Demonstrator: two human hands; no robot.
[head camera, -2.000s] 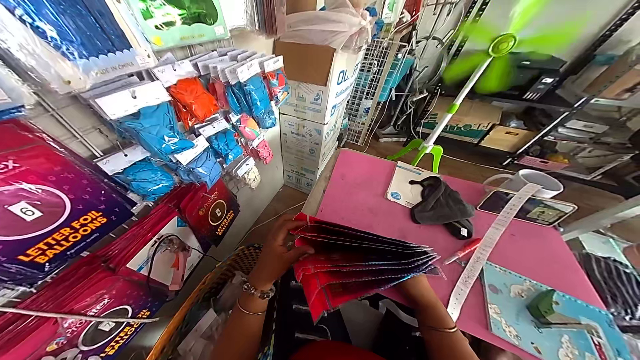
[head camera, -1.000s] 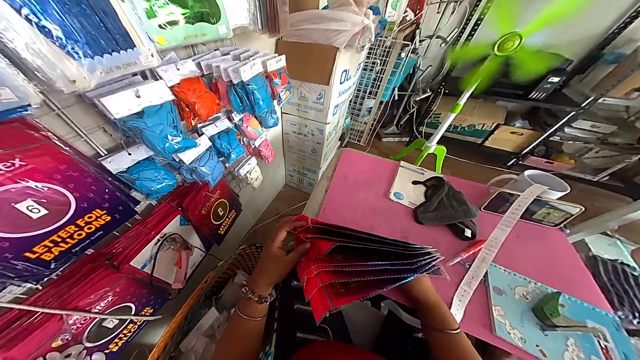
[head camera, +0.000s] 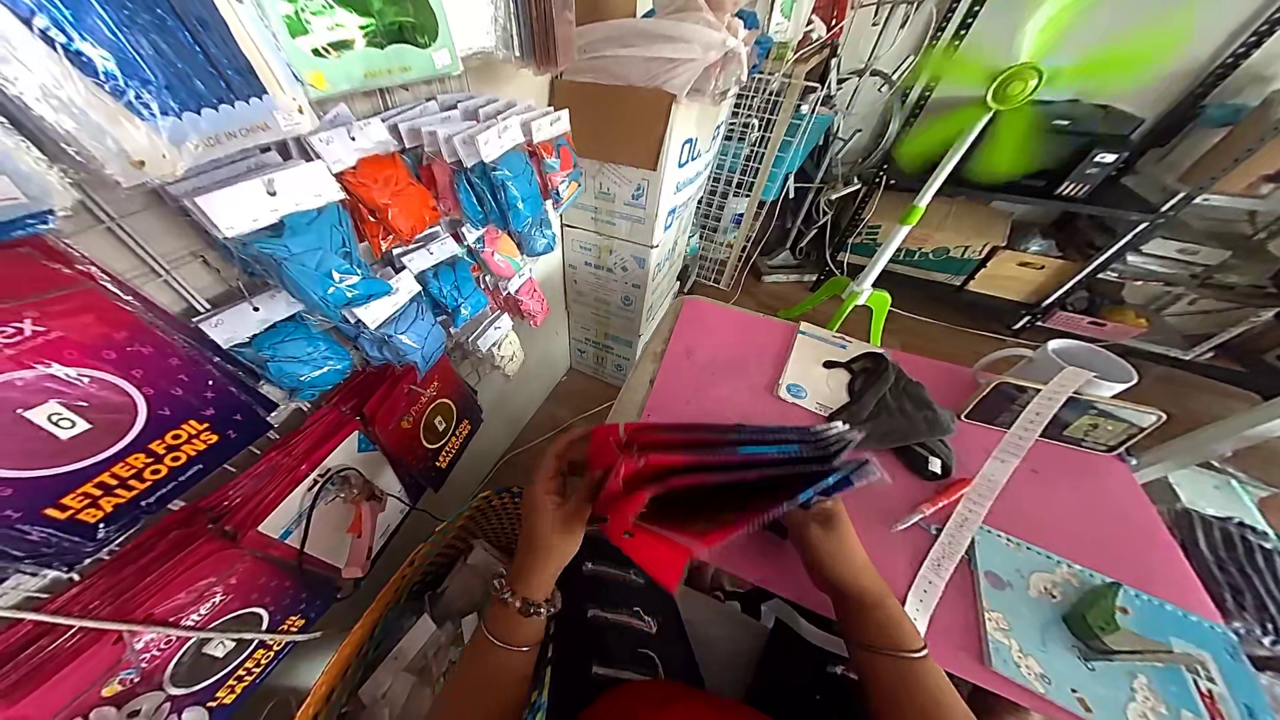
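A stack of red and dark foil balloon packets (head camera: 700, 480) is held over the near edge of the pink table (head camera: 1080, 530), its layers spread and partly blurred. My left hand (head camera: 560, 490) grips the red left end, the thumb on top. My right hand (head camera: 820, 530) is under the right end, its fingers mostly hidden by the packets. To the right lie a dark cloth pouch (head camera: 890, 400) on a white card (head camera: 820, 370), a red and white pen (head camera: 932, 503) and a long paper measuring tape (head camera: 990, 490).
Left, packs of balloons (head camera: 300, 250) and letter foil balloon packets (head camera: 120, 420) hang on the wall. A wicker basket (head camera: 400, 590) stands below. Stacked cartons (head camera: 610, 260) and a spinning green fan (head camera: 1015, 87) are behind. The table also bears a phone (head camera: 1075, 415), mug (head camera: 1085, 362) and notebook (head camera: 1040, 610).
The packets in my hands have shifted: they were fanned out evenly before, and now their near part droops and blurs. The fan blades have turned.
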